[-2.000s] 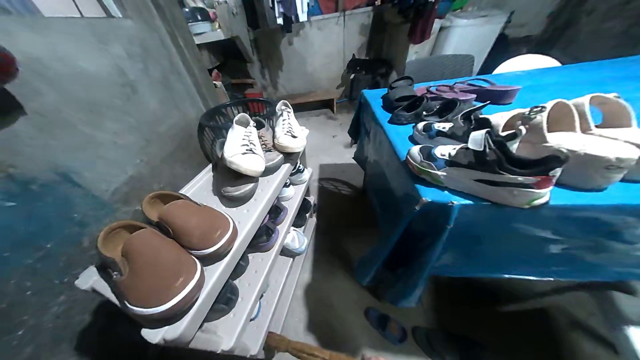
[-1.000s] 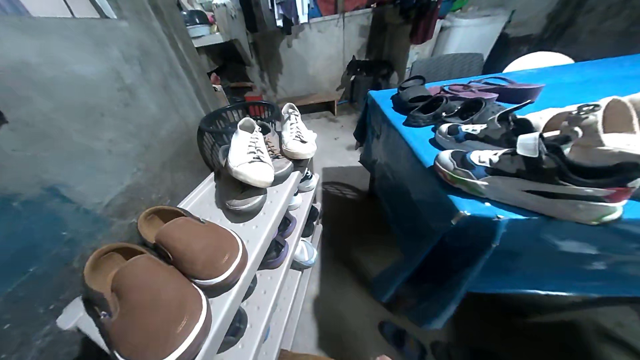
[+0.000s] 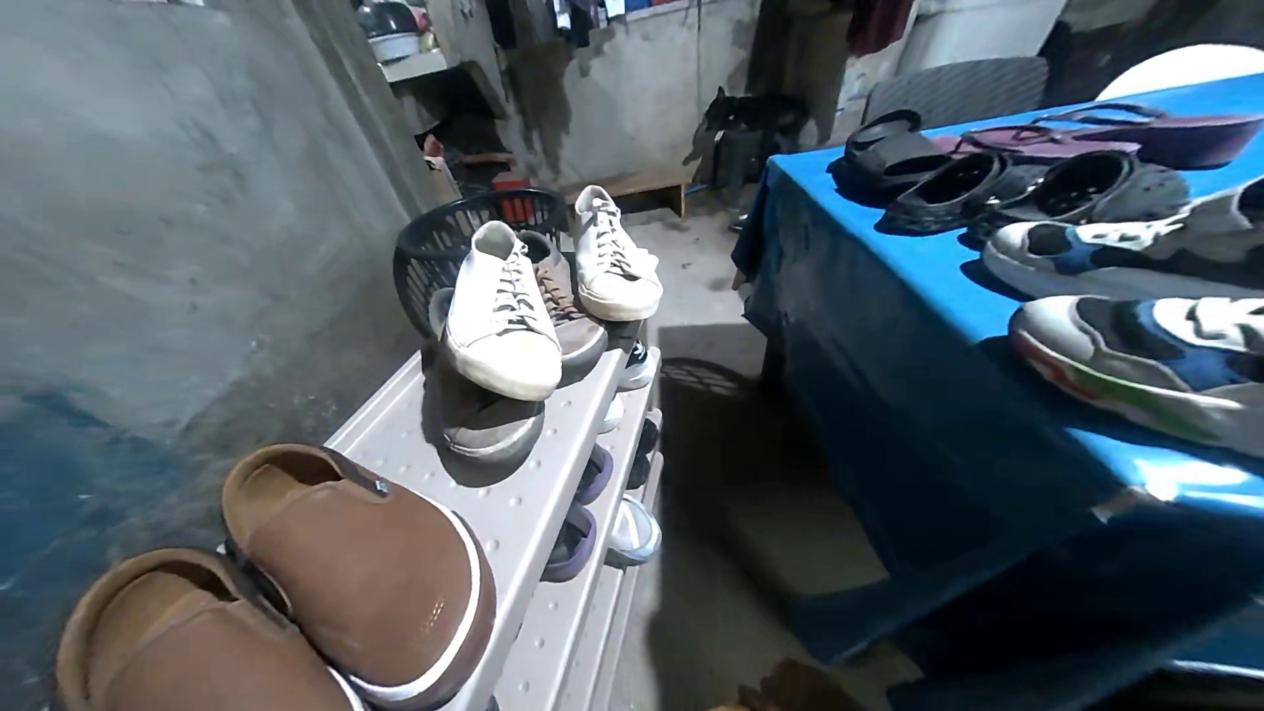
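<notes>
Neither of my hands shows in the head view. A pair of brown clogs with white-edged soles [image 3: 365, 573] sits at the near end of a light plastic shoe rack [image 3: 523, 444]. Farther along its top, a white lace-up sneaker [image 3: 504, 316] rests over grey shoes [image 3: 489, 425], and a second white sneaker [image 3: 614, 257] is at the far end. Purple-edged shoes [image 3: 571, 543] and a pale shoe [image 3: 633, 533] are on lower tiers. On the right, multicoloured sneakers [image 3: 1136, 360], black clogs [image 3: 1071, 188], black sandals [image 3: 889, 153] and purple flip-flops [image 3: 1165, 138] stand on a blue-covered table [image 3: 849, 257].
A black plastic basket [image 3: 420, 267] stands behind the rack, beside a grey concrete wall [image 3: 197, 197]. A concrete floor passage [image 3: 701, 296] runs between rack and table. A black dog [image 3: 755, 114] is at the back, near a low wooden bench [image 3: 642, 188]. Chairs stand behind the table.
The view has shifted closer to the rack and table. The dark slippers on the floor, seen under the table edge earlier, are out of view. No shoe has plainly moved.
</notes>
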